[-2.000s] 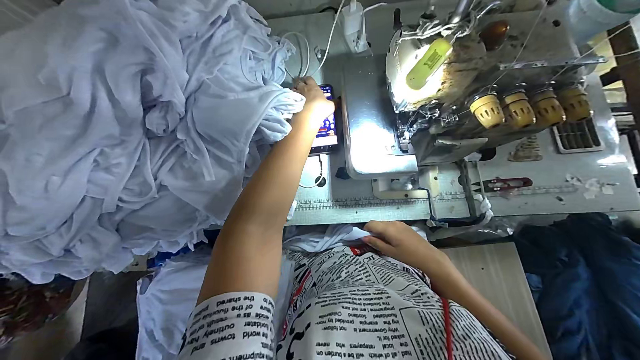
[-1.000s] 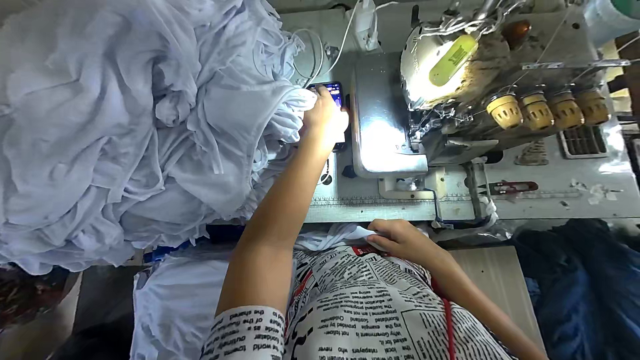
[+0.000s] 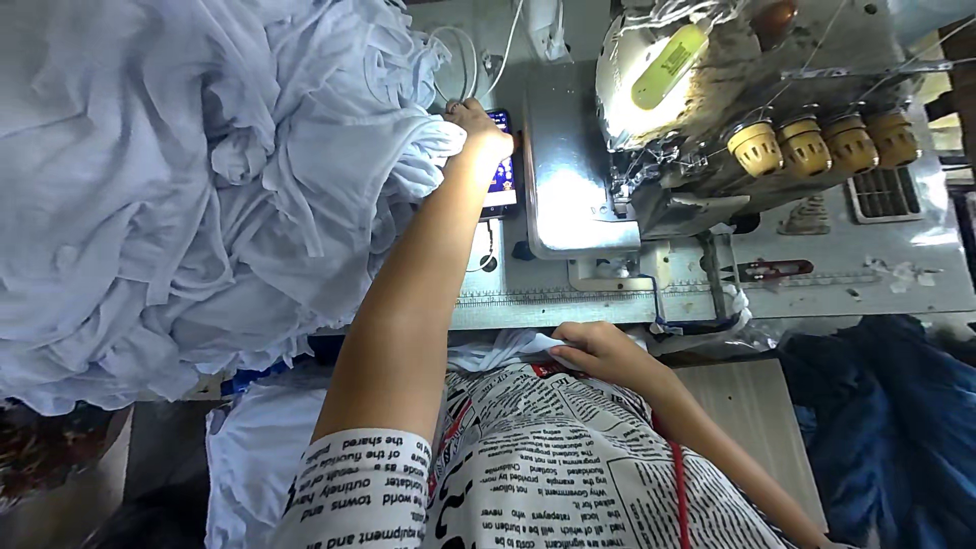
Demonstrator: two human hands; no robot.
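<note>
My left hand (image 3: 480,130) reaches forward over a smartphone (image 3: 501,183) with a lit screen, lying on the metal sewing table. Its fingers are partly hidden beside a bunched edge of the white fabric pile (image 3: 305,152); whether they grip anything is unclear. Near my lap, below the table's front edge, my right hand (image 3: 602,351) has its thumb and fingers on a piece of white fabric (image 3: 511,349). An overlock sewing machine (image 3: 671,130) with a lit lamp stands right of the phone, its flat metal cover (image 3: 572,175) between them.
Thread snips with a red handle (image 3: 774,269) lie at the right, by a measuring scale (image 3: 526,297) along the table's front. Yellow tension knobs (image 3: 755,149) project from the machine. White cables (image 3: 499,69) run behind the phone. Dark blue fabric (image 3: 900,419) hangs at the lower right.
My left hand has shifted slightly over the phone, and more of its screen shows than one second ago. My right hand stays at the white fabric near my lap.
</note>
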